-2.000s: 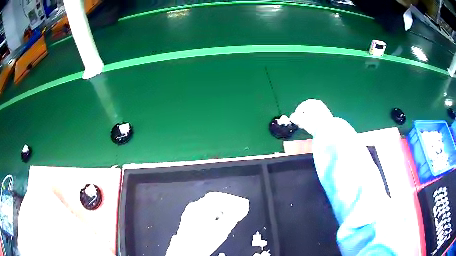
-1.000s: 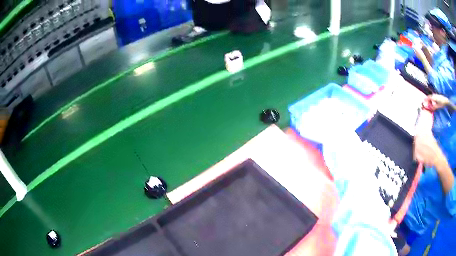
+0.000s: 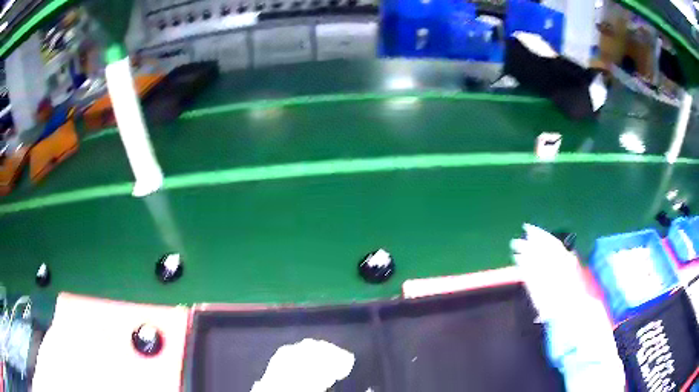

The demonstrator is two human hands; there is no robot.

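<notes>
My right hand (image 3: 546, 264), in an overexposed white glove, reaches over the belt's near edge. A round black unit (image 3: 566, 240) shows partly behind it; contact and any held part cannot be told. My left hand (image 3: 305, 369), also a white glare, is over the left compartment of the black tray (image 3: 460, 337), cut off by the bottom edge, its fingers unclear. Another black unit (image 3: 376, 266) with a white piece on top lies on the green belt (image 3: 306, 222), and a similar one (image 3: 169, 267) lies further left.
A topped black unit (image 3: 147, 339) sits on the pale left board (image 3: 92, 337). Another unit (image 3: 43, 274) is at far left. A blue bin (image 3: 636, 272) of white parts and a smaller black tray (image 3: 655, 352) are at right. A white post (image 3: 134, 130) stands on the belt.
The view swung right, then back left and higher. My right hand, at a belt unit two seconds ago, is now further right by another. My left hand is in view again over the tray.
</notes>
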